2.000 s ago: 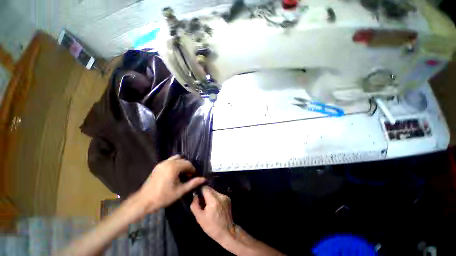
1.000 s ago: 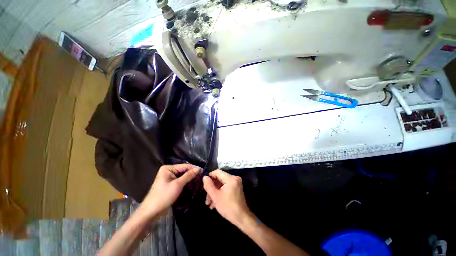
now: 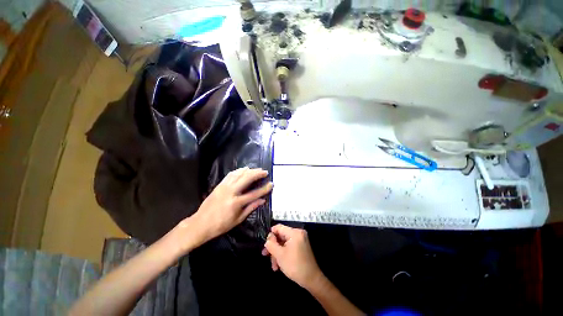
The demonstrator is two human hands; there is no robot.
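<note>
The dark brown garment piece [image 3: 185,123], shiny on top and matt at the left, lies left of and under the presser foot and needle [image 3: 276,115]. Its narrow seam edge [image 3: 266,154] runs from the needle down to the front edge of the machine bed. My left hand [image 3: 237,197] lies on the garment beside the seam edge, fingers bent over the leather. My right hand [image 3: 290,250] pinches the seam edge just below the bed's front edge. The fingertips of my right hand are partly hidden.
The off-white sewing machine [image 3: 370,68] stands at the back. Light blue thread snips [image 3: 410,156] lie on the white machine bed [image 3: 346,191]. A bobbin tray [image 3: 505,196] is at the right end. A phone [image 3: 95,28] leans at the upper left beside cardboard [image 3: 74,123].
My left hand has moved up from the front edge onto the garment and flattened there. My right hand still pinches the edge, lower down. The camera view has shifted.
</note>
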